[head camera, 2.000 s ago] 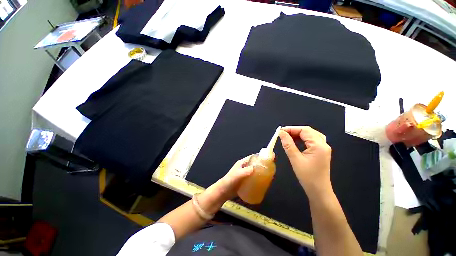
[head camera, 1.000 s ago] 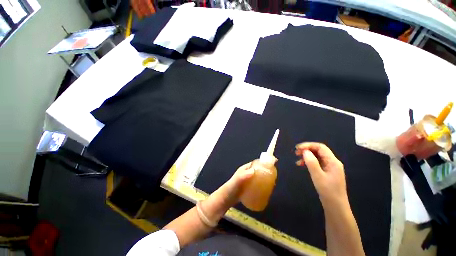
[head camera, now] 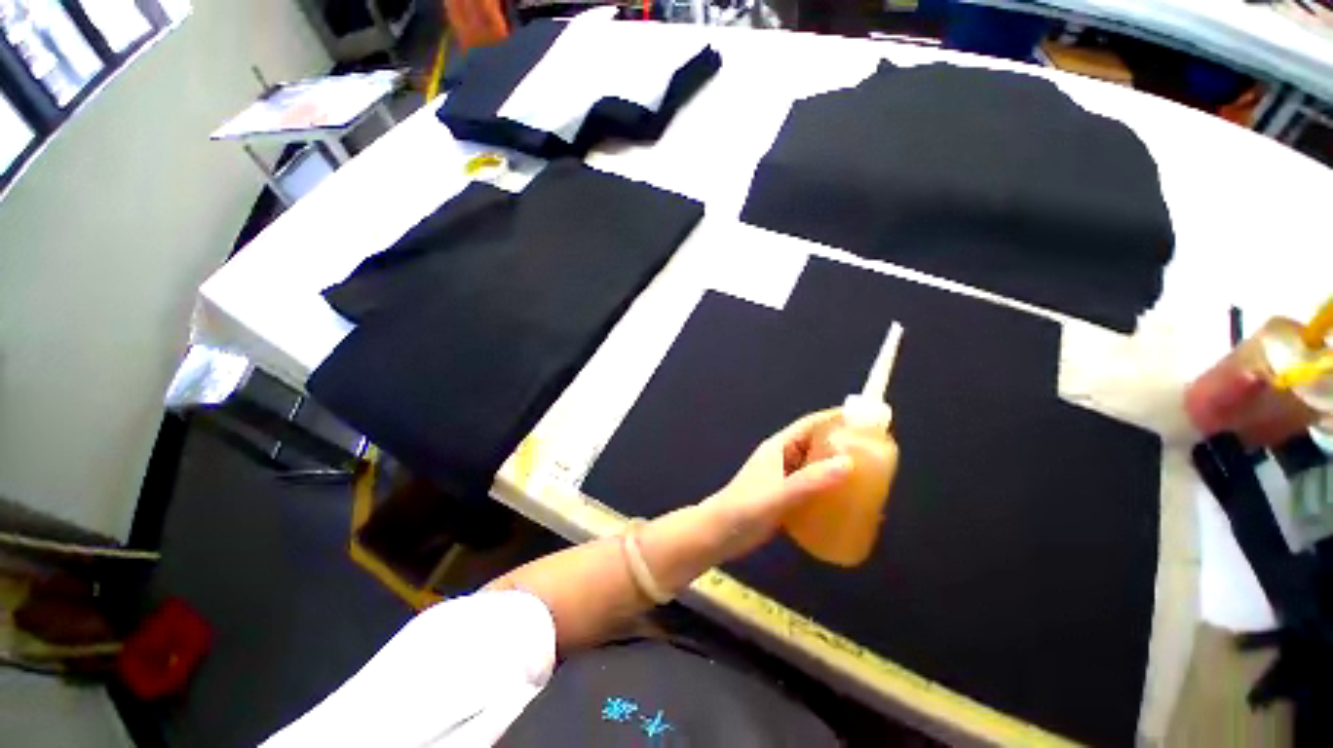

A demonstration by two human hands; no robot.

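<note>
My left hand [head camera: 782, 475] is shut on a squeeze bottle of orange adhesive [head camera: 852, 490]. The bottle is held nearly upright, its long pale nozzle pointing up, above the notched black panel [head camera: 994, 482]. The panel lies flat at the table's front edge, with square cut-outs at its far corners. My right hand is not in view.
A black panel stack [head camera: 512, 292] overhangs the table's left front edge. A curved black panel [head camera: 965, 183] lies at the back. At right are a reddish glue pot [head camera: 1250, 387] and black offcuts [head camera: 1294, 628]. Yellow measuring tape [head camera: 819, 636] runs along the front edge.
My right hand was at the nozzle, moved away from it, and has now left the picture. My left hand and the bottle have moved right and slightly up. The view has shifted.
</note>
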